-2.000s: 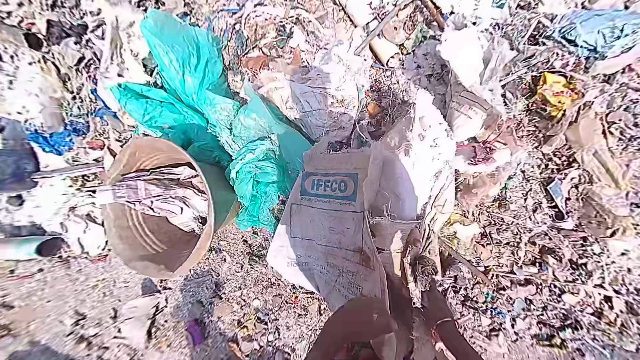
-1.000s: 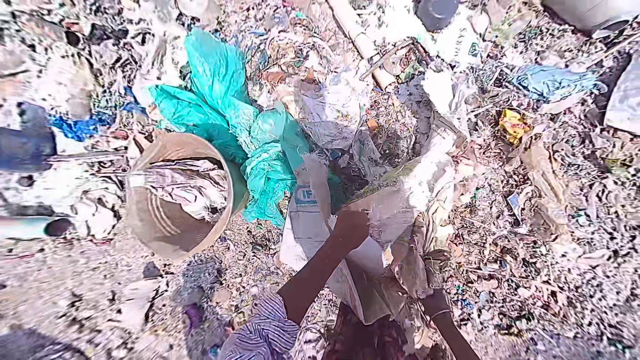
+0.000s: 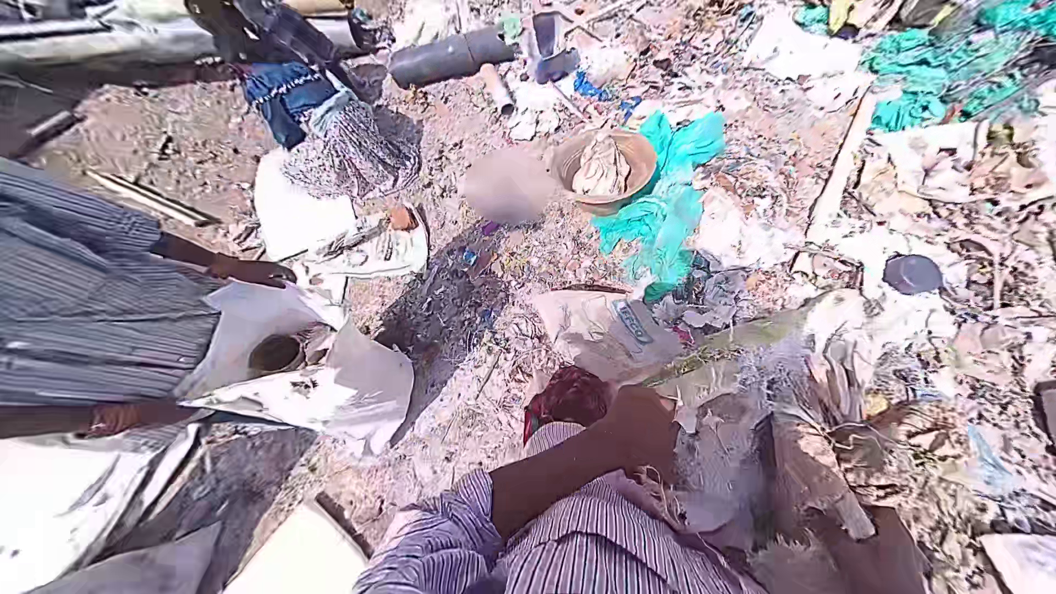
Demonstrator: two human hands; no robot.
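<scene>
My left hand is closed on the edge of a pale, dirty woven sack, which lies bunched at the lower right. A brown, blurred shape at the bottom right may be my right hand; its fingers cannot be made out beside the crumpled sack material. Just beyond my left hand, a whitish sack with a blue printed label lies on the littered ground. Farther off, a round tan tub holds crumpled pale cloth or plastic, and teal plastic sheeting lies against it.
At left, a person in striped clothing holds a white sack open. Another person is behind, beside white sacking. A dark pipe lies near the top. Mixed plastic waste covers the right side.
The view has swung widely left, bringing two people into sight. My left hand, over the labelled sack one second ago, is now at the edge of the pale woven sack.
</scene>
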